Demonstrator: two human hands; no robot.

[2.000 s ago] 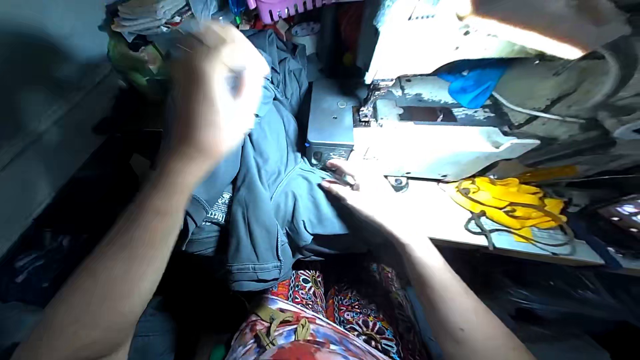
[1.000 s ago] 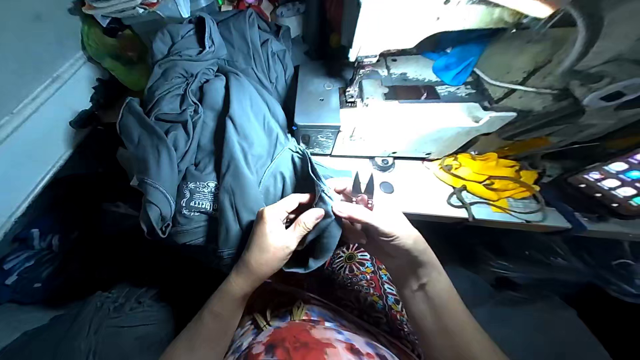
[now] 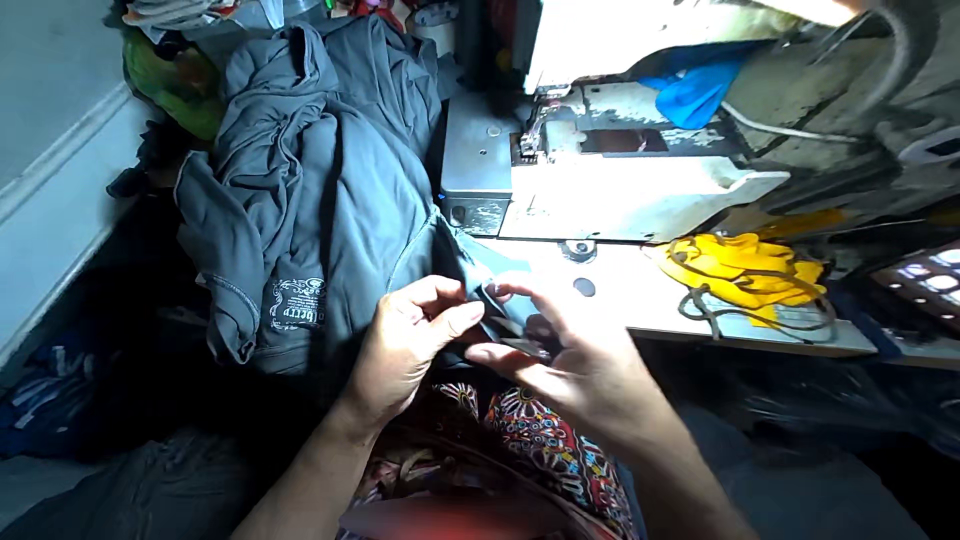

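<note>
A grey knit garment point(image 3: 375, 187) with a printed white design lies bunched at the left of the sewing machine point(image 3: 637, 187), its near edge drawn up between my hands. My left hand point(image 3: 412, 337) pinches that edge between thumb and fingers. Just right of it, my right hand point(image 3: 562, 345) holds small metal thread snips point(image 3: 517, 337) in its palm and fingers, the blades pointing left at the fabric. Its thumb and forefinger are apart around the cloth's edge. Whether the blades touch the fabric cannot be told.
A yellow cloth point(image 3: 742, 277) with a dark cord lies on the white table edge point(image 3: 817, 337) at right. A blue cloth point(image 3: 686, 94) hangs by the machine. Green material point(image 3: 169, 82) is at the upper left, beside the wall. A lit screen point(image 3: 930, 281) shows at far right.
Two seconds ago my left hand was raised over the garment; it came down and took hold of the edge. The snips, pointing up a second ago, now point left.
</note>
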